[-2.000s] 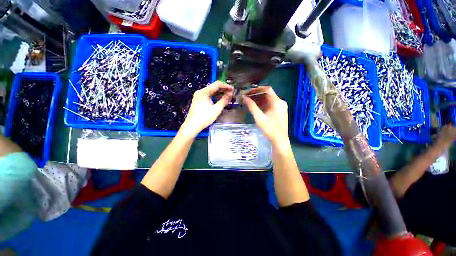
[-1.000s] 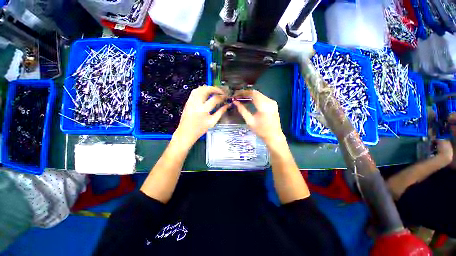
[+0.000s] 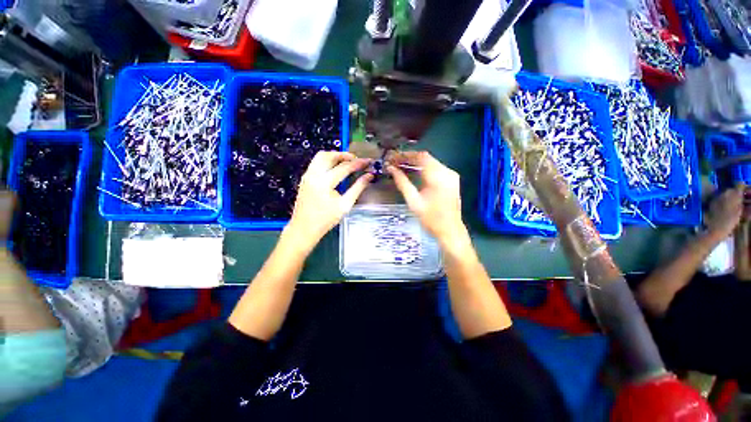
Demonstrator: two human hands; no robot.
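Note:
My left hand (image 3: 324,191) and my right hand (image 3: 434,191) meet fingertip to fingertip just below the dark press (image 3: 403,103). Between the fingertips is a small dark fitting (image 3: 378,167). My left thumb and fingers pinch at its left side. My right thumb and fingers pinch at its right side, on what looks like a slim silver rod, mostly hidden by the fingers. The fixture under the ram is largely hidden. A clear plastic box (image 3: 390,241) with tiny silver pins lies just below the hands.
Left are a blue bin of dark fittings (image 3: 344,216), a blue bin of silver rods (image 3: 105,183) and a flat whitish box (image 3: 172,261). Right are a blue bin of rods with dark ends (image 3: 615,216) and the diagonal press lever (image 3: 605,280) with red knob (image 3: 664,403). Other people's arms show at both sides.
Both hands stay at the press; the fingertips have shifted slightly lower since a second ago. The light rod seen earlier at my right fingertips is now mostly hidden. Neighbouring people's arms have moved.

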